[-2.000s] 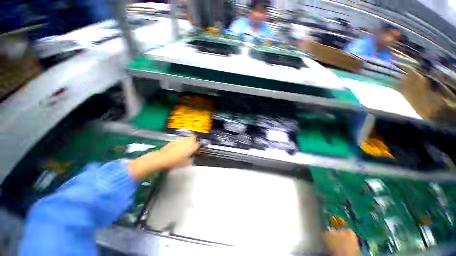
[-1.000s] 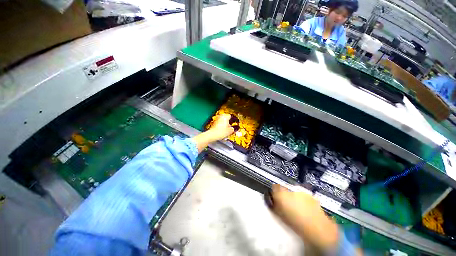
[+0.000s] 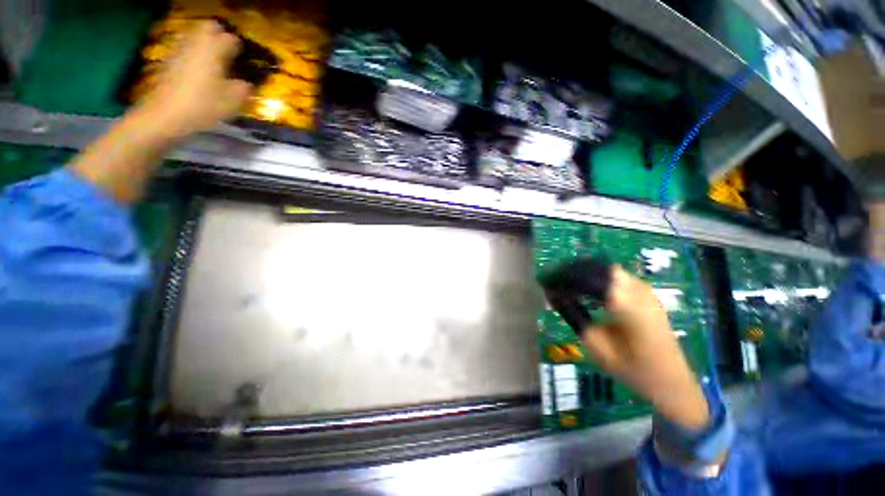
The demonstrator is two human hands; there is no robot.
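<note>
My left hand (image 3: 199,82) is in the bin of yellow-orange components (image 3: 291,58) at the upper left. Black coverings are on its fingertips, and blur hides whether it grips a component. My right hand (image 3: 626,325) is over the green circuit board (image 3: 679,368) right of the metal plate. Its fingertips have black coverings too and point left; I cannot tell whether they hold anything. Orange parts and white rectangular blocks (image 3: 560,387) show on the board near that hand.
A bare metal plate (image 3: 369,310) lies between conveyor rails. Black bins of greenish and silvery-grey components (image 3: 388,145) stand under the shelf. A blue coiled cord (image 3: 694,131) hangs at the right. Another person's blue sleeve (image 3: 854,329) is at the right edge, near another board (image 3: 786,300).
The view has swung right and down. My right hand has moved from over the metal plate to over the board on its right. My left hand remains at the yellow-orange bin.
</note>
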